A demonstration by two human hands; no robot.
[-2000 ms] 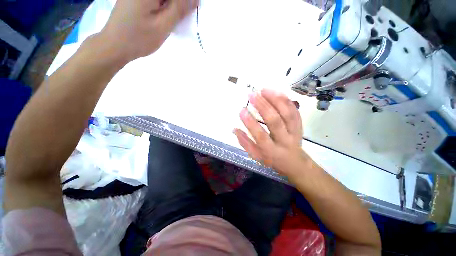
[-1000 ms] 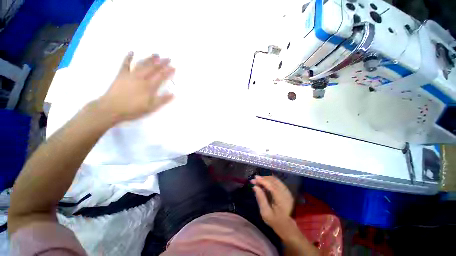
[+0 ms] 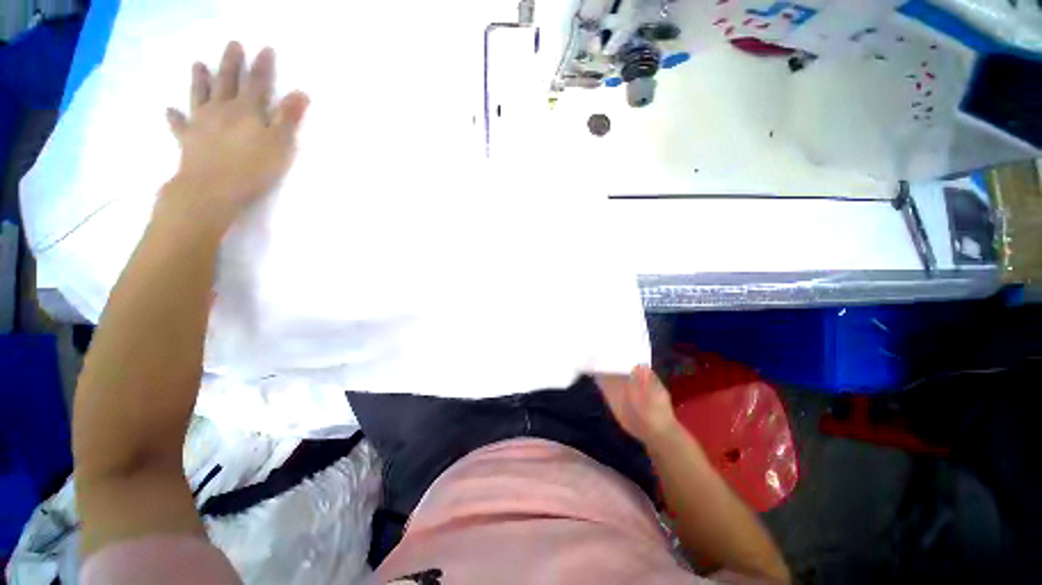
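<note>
A large white fabric piece [image 3: 434, 280] lies over the left part of the sewing table and hangs past its front edge above the lap. My left hand [image 3: 234, 137] rests flat on the fabric at the upper left, fingers spread. My right hand [image 3: 635, 400] is at the fabric's lower right corner, below the table edge, with the edge pinched between thumb and fingers; some fingers are hidden by the cloth. The sewing machine [image 3: 863, 80] stands at the upper right, its head cut off by the frame's top.
The grey ruler-like table edge [image 3: 800, 288] runs to the right. A slim dark tool [image 3: 916, 232] lies at the table's right end. A red stool [image 3: 737, 440] and blue bin [image 3: 788, 349] are below. Heaped white material [image 3: 291, 514] is at the lower left.
The view has shifted, and the machine sits higher in it. My right hand went from the table to the lap and now holds the fabric corner. The fabric now covers the table's front edge there.
</note>
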